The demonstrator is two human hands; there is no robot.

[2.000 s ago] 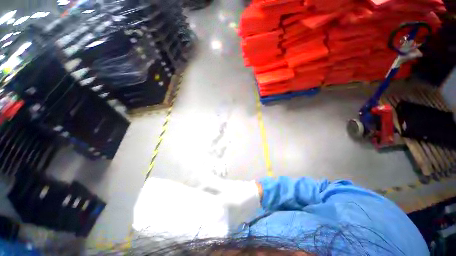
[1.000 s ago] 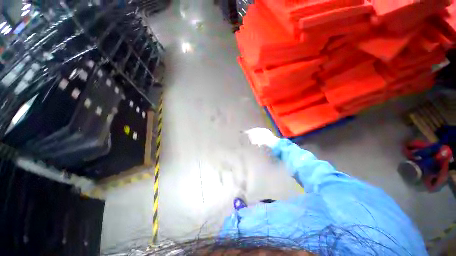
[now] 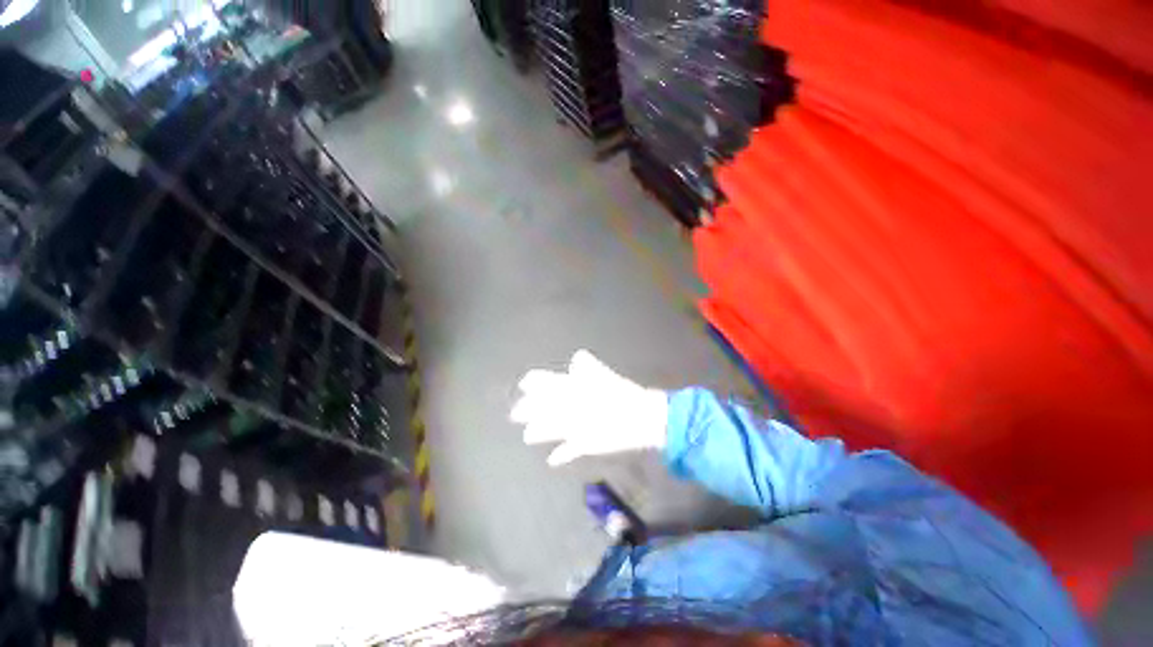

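My right hand (image 3: 592, 411), in a white glove with a blue sleeve, is held over the floor near the middle of the view. Its fingers are spread and it holds nothing. A bright white thing, apparently a cloth or bag bundle (image 3: 354, 592), lies at the lower left edge and is overexposed, so its surface details are lost. It is well apart from my right hand. I cannot make out my left hand; nothing of it shows distinctly around the white bundle.
A tall stack of red-orange foam sheets (image 3: 910, 291) stands close on the right. Dark racks (image 3: 215, 278) line the left behind yellow-black floor tape (image 3: 417, 442). A grey floor aisle (image 3: 506, 266) runs ahead. Film-wrapped dark stacks (image 3: 689, 89) stand farther up on the right. A shoe (image 3: 607, 503) shows below.
The view has moved forward along the aisle; the foam stack is nearer and larger. My right hand has swung left with fingers spread. The white bundle, out of view one second ago, shows again at lower left.
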